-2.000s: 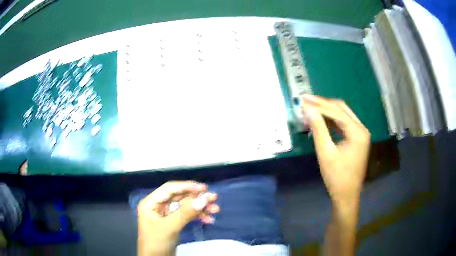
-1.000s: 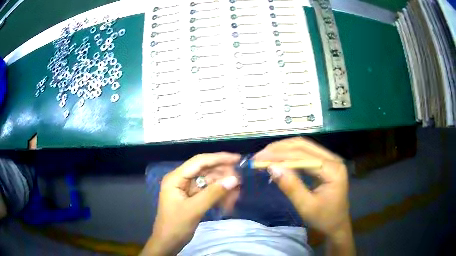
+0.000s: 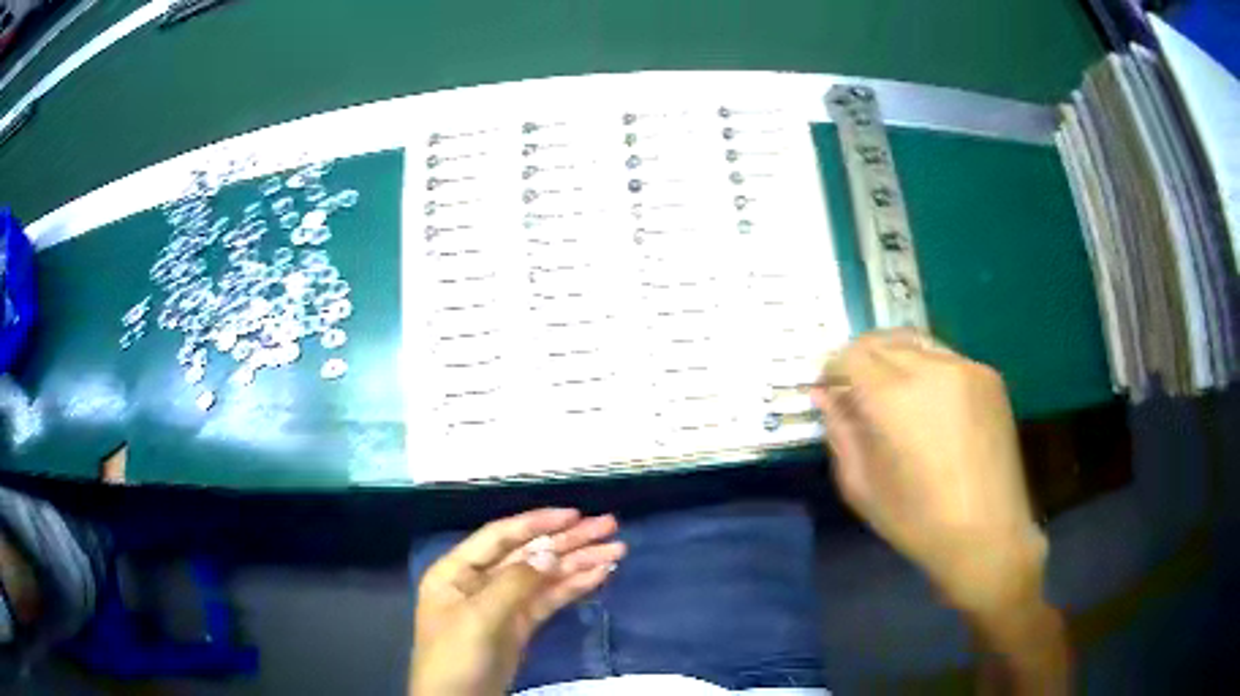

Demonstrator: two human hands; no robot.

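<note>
The white board [image 3: 612, 442] lies on the green bench with columns of small parts with thin leads; dark round ends show in its upper rows. Loose silvery rings [image 3: 279, 320] lie scattered left of it. My left hand [image 3: 510, 585] is below the board's front edge, palm partly up, fingers loosely curled; a small pale spot shows at the thumb tip, too blurred to tell as ring or nail. My right hand [image 3: 925, 456] is at the board's lower right edge, fingertips bent together over it; what they hold is hidden. The grey strip fixture [image 3: 880, 197] runs up beyond them.
Stacked boards [image 3: 1135, 224] stand on edge at the far right. A blue bin [image 3: 14, 292] is cut off at the far left. A pale rail [image 3: 952, 114] runs behind the board. A blue stool [image 3: 211, 619] and a person's sleeve [image 3: 41, 558] show at the lower left.
My hands were together below the board, the right with a yellowish blue-tipped stick. They are now apart, my right hand up at the board's right edge. The camera view has shifted.
</note>
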